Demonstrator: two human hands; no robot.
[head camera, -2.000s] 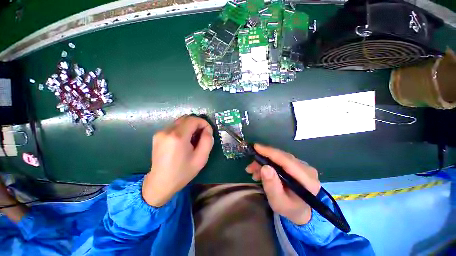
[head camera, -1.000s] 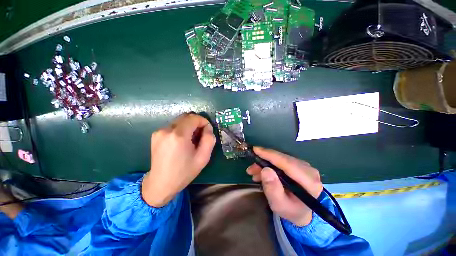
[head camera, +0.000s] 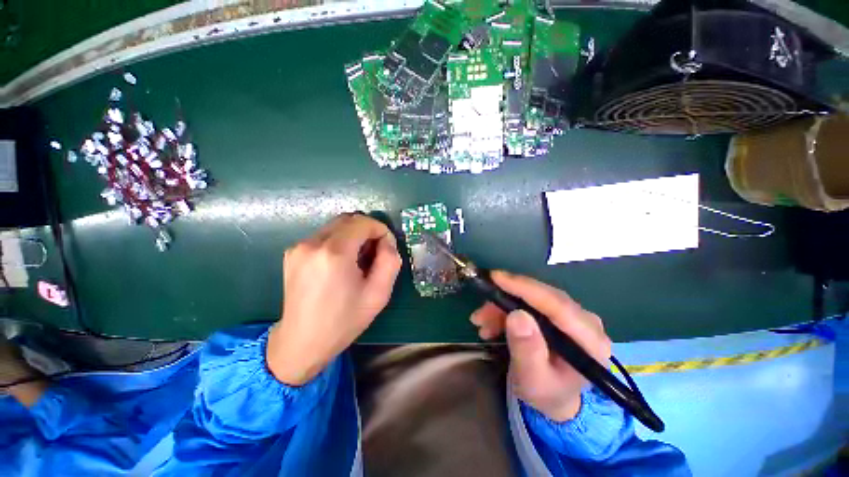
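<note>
A small green and silver circuit board (head camera: 431, 265) lies flat on the dark green mat in front of me. My right hand (head camera: 549, 340) holds the black soldering iron (head camera: 568, 349) like a pen, its thin tip over the upper part of the board. My left hand (head camera: 335, 289) is beside the board's left edge with thumb and forefinger pinched together. Something dark shows at its fingertips, too small and hidden to name. A small pale part juts from the board's upper right corner.
A heap of white-ended connectors (head camera: 144, 168) lies at the left. Stacked circuit boards (head camera: 475, 102) lie at the back centre. A black fan (head camera: 698, 74), a brown roll (head camera: 777, 168) and a white sheet (head camera: 624, 220) with a bent wire are at the right. Another person's arm (head camera: 23, 382) shows lower left.
My right hand and the iron have shifted slightly right, and the tip sits a little farther right over the board. My left hand has hardly moved.
</note>
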